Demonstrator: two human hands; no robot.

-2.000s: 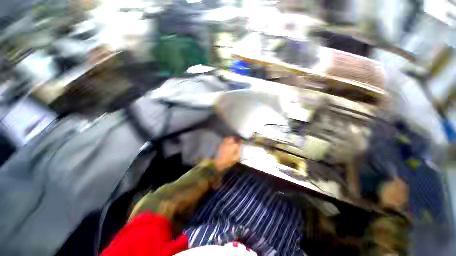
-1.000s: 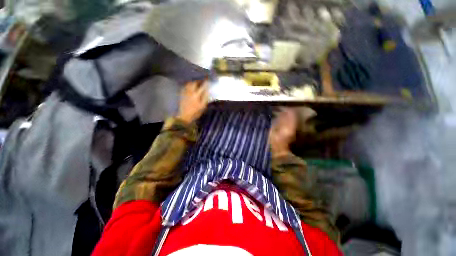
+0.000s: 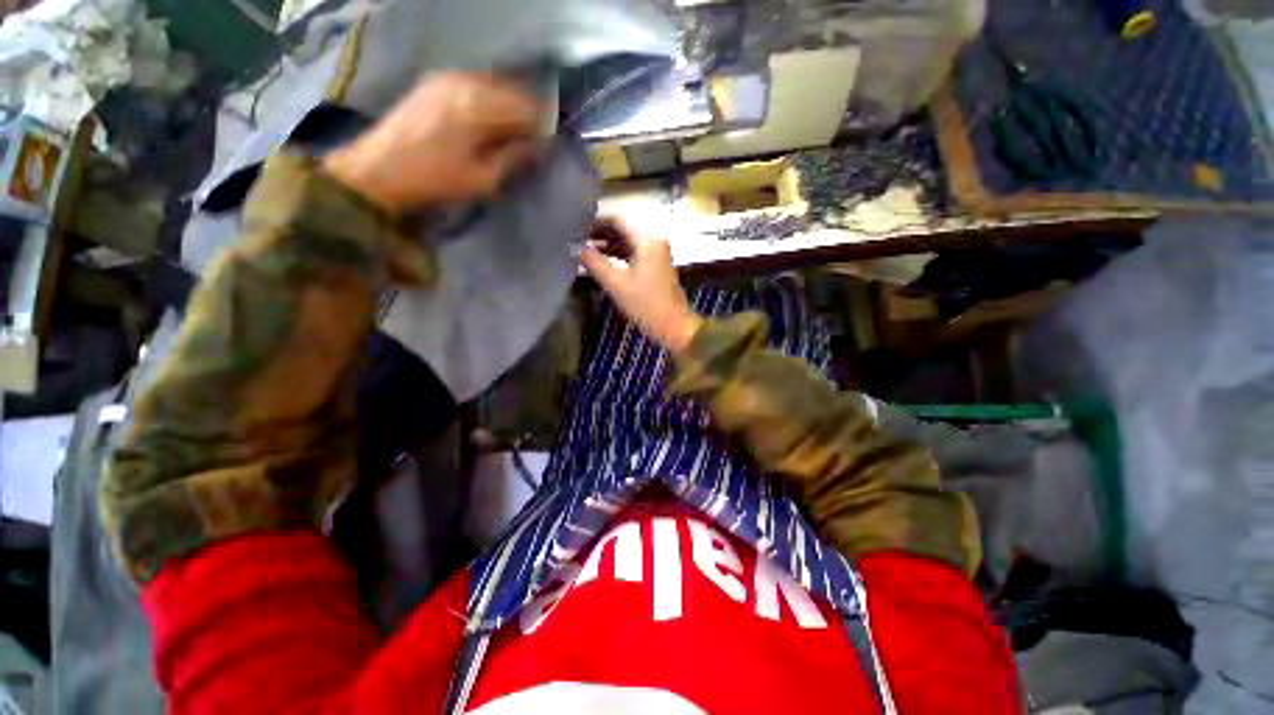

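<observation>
A grey garment panel (image 3: pixel 510 300) hangs over the table's near left edge, its rounded lower part beside my striped apron. My left hand (image 3: pixel 454 133) is blurred, raised over the upper part of the panel, its fingers curled on the cloth. My right hand (image 3: pixel 640 277) is at the panel's right edge, just in front of the table edge, with thumb and fingers pinched on the cloth. The cream overlock machine (image 3: pixel 796 105) stands behind, partly cut off by the top of the picture. The needle area is not clear.
Dark thread trimmings (image 3: pixel 873 175) lie around a cream square opening. A blue mat (image 3: pixel 1118 112) with dark green loop handles (image 3: pixel 1048 133) lies at the right. A green-rimmed crate (image 3: pixel 1104 475) is right of my lap. Grey cloth (image 3: pixel 91 559) is piled at left.
My left hand has moved up and left over the cloth. My right hand has moved left from beside the apron to the panel's edge. The view has shifted slightly.
</observation>
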